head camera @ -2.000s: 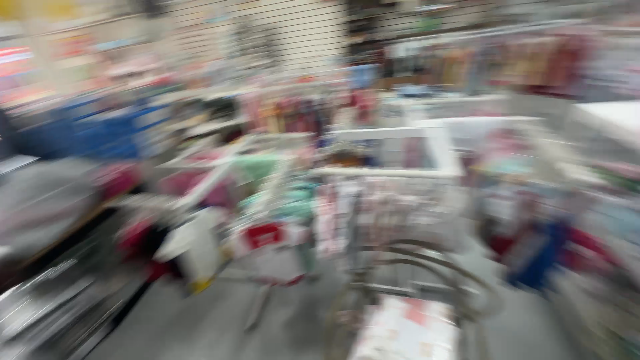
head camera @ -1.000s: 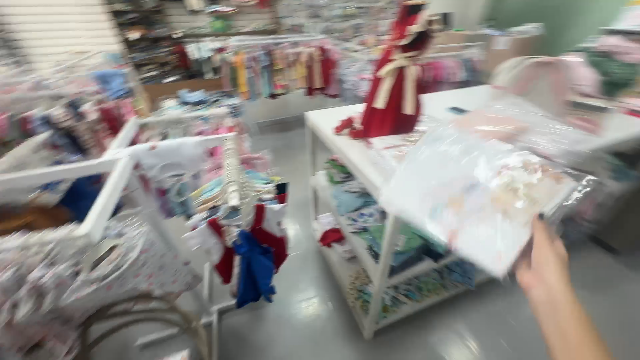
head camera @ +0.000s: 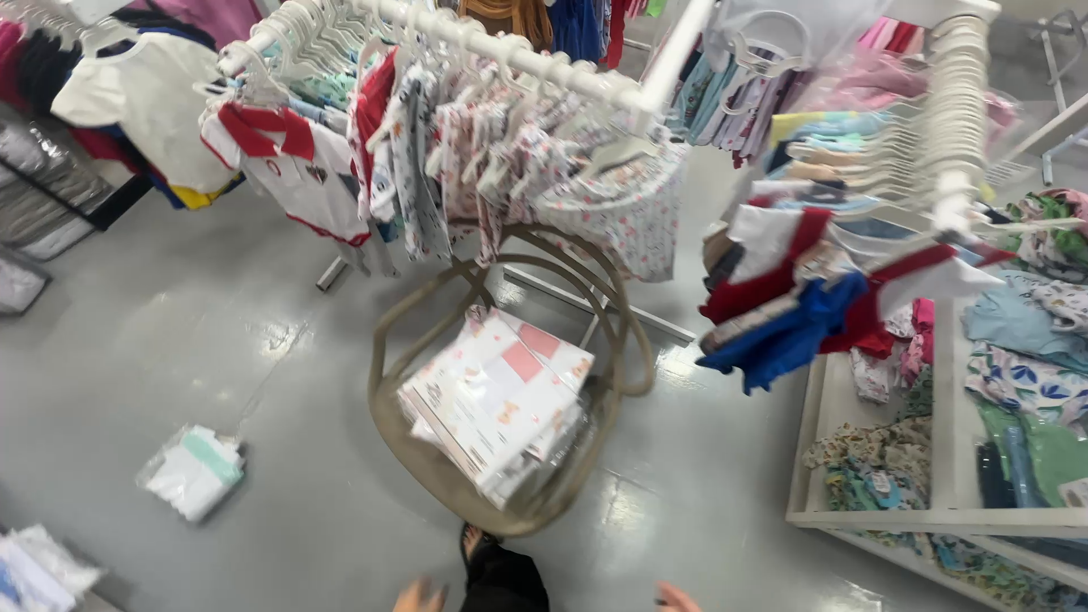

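At the bottom edge, my left hand (head camera: 421, 597) is partly in view and blurred, left of my black trouser leg. My right hand (head camera: 677, 597) shows only a few fingers at the bottom edge; nothing is seen in it. Just ahead stands a brown chair (head camera: 408, 442) with looped arms. On its seat lies a stack of flat packages (head camera: 497, 395) in clear plastic, the top one white with pink patches and small printed figures. Neither hand touches the chair or the stack. My sandalled foot (head camera: 473, 542) is at the chair's front edge.
A rack rail (head camera: 510, 55) with hanging baby clothes stands behind the chair. Another rack (head camera: 956, 136) holds clothes at the right, beside white shelves (head camera: 935, 520) of folded garments. A plastic-wrapped white package (head camera: 194, 472) lies on the floor at left; more packages (head camera: 42, 569) are at the lower left.
The view has swung down and left to the chair. One second ago a hand held a clear plastic package over a white table; now no package shows in either hand.
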